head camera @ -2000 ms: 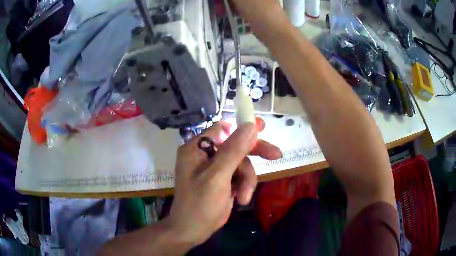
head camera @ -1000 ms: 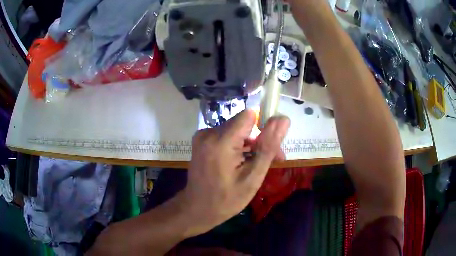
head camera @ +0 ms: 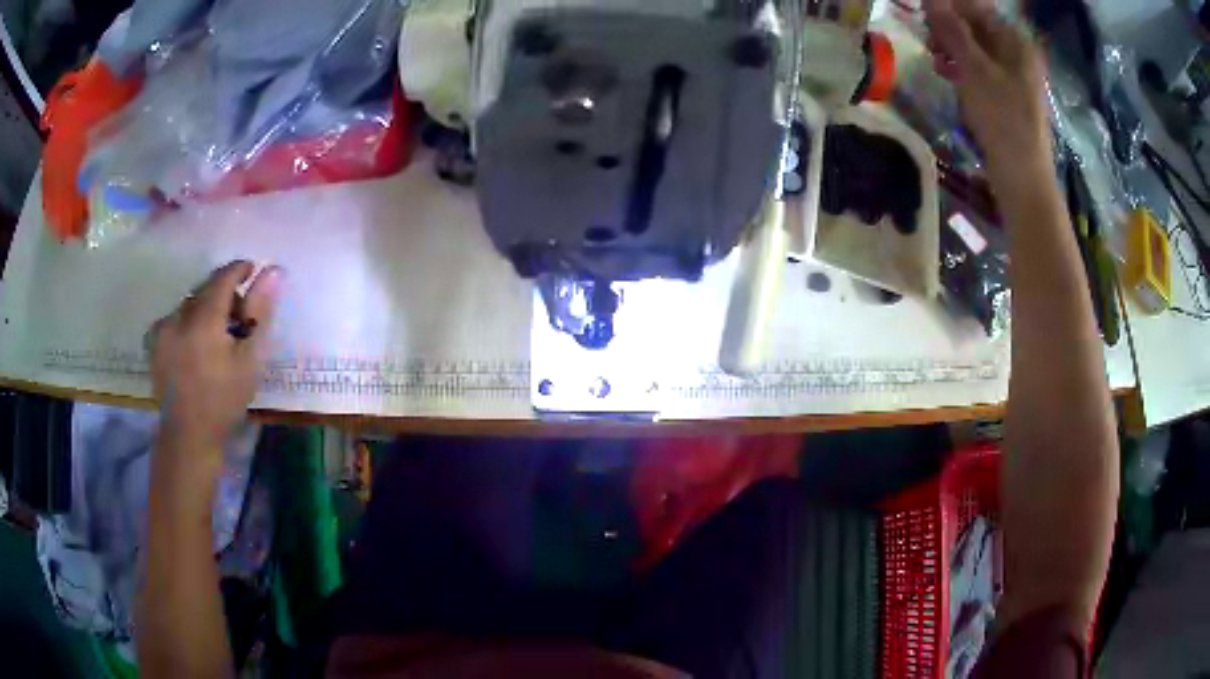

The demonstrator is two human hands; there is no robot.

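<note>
The dark grey face cover of the sewing machine head [head camera: 630, 146] fills the upper centre. Below it, the button clamp [head camera: 584, 318] sits over the brightly lit needle plate [head camera: 597, 389]. The cream work lamp [head camera: 756, 299] hangs just right of the head. My left hand [head camera: 206, 345] is over the table at left, away from the machine, fingers curled; a small dark piece shows at the fingers, but whether it is held is unclear. My right hand [head camera: 989, 73] is at the upper right, beyond the button tray [head camera: 932, 252], its fingers blurred.
Black buttons [head camera: 869, 179] fill the tray's right compartment; the left one is mostly hidden by the head. Grey cloth, a clear bag and an orange item [head camera: 67, 159] lie left. Dark-handled tools and a yellow item [head camera: 1148, 261] lie right. A red basket [head camera: 916, 584] stands below.
My left hand has left the clamp and lamp and moved far left. My right hand has moved right, from behind the lamp. The view has shifted, and the clamp and plate are uncovered.
</note>
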